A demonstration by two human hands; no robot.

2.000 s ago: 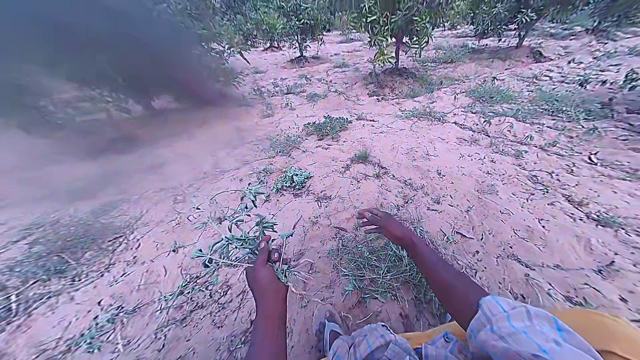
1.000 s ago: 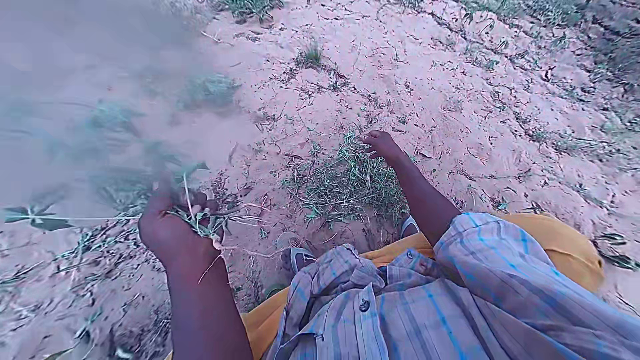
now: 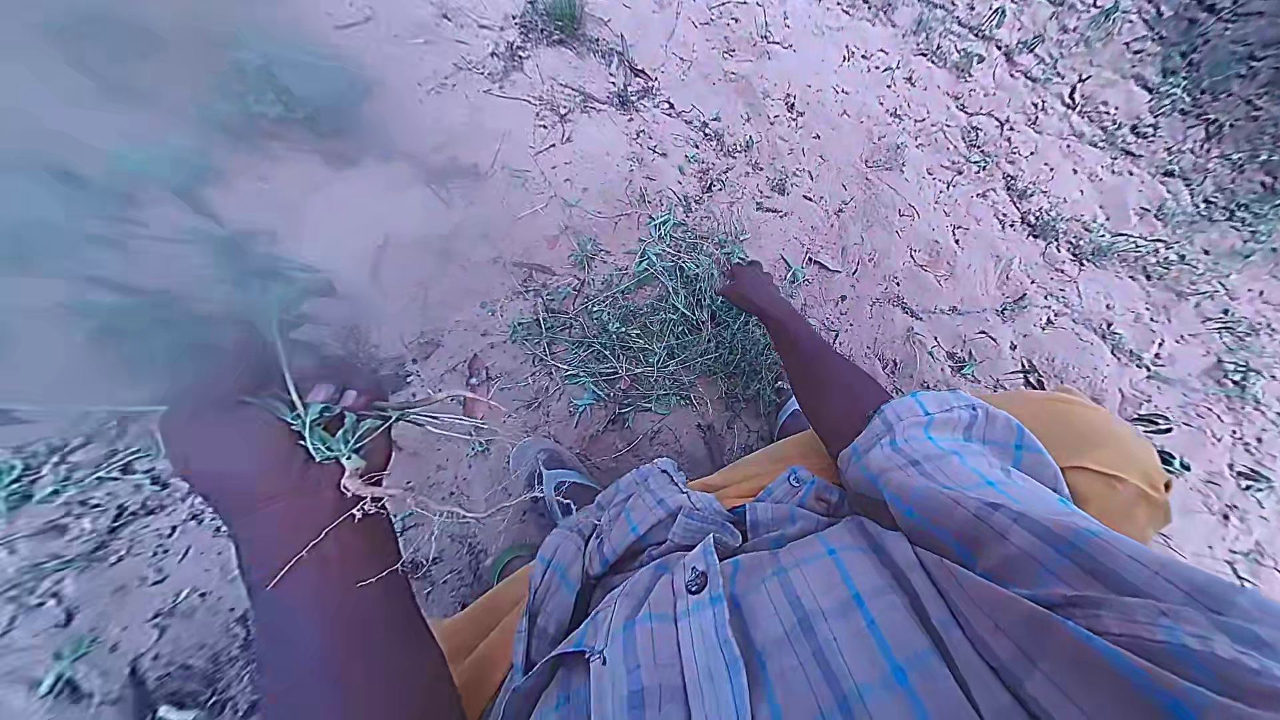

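At the left, my left hand (image 3: 290, 410) is closed around uprooted weeds (image 3: 345, 435), whose pale roots hang over the wrist. The upper part of that bunch is lost in a blurred patch. A loose heap of pulled green weeds (image 3: 650, 325) lies on the sandy ground in front of my feet. At the right edge of the heap is my right hand (image 3: 750, 287), its fingers bent down at the stems. Whether those fingers grip any stems cannot be seen.
A sandalled foot (image 3: 555, 475) stands just below the heap, with the other partly hidden by yellow cloth (image 3: 1080, 450). A small grass tuft (image 3: 565, 15) grows at the top. Scattered weeds and dry bits cover the sandy soil (image 3: 850, 130) to the right.
The view has tilted down from the trees to the ground and my lap. My left hand still holds weeds. My right hand, earlier above the heap with fingers spread, is now at its right edge.
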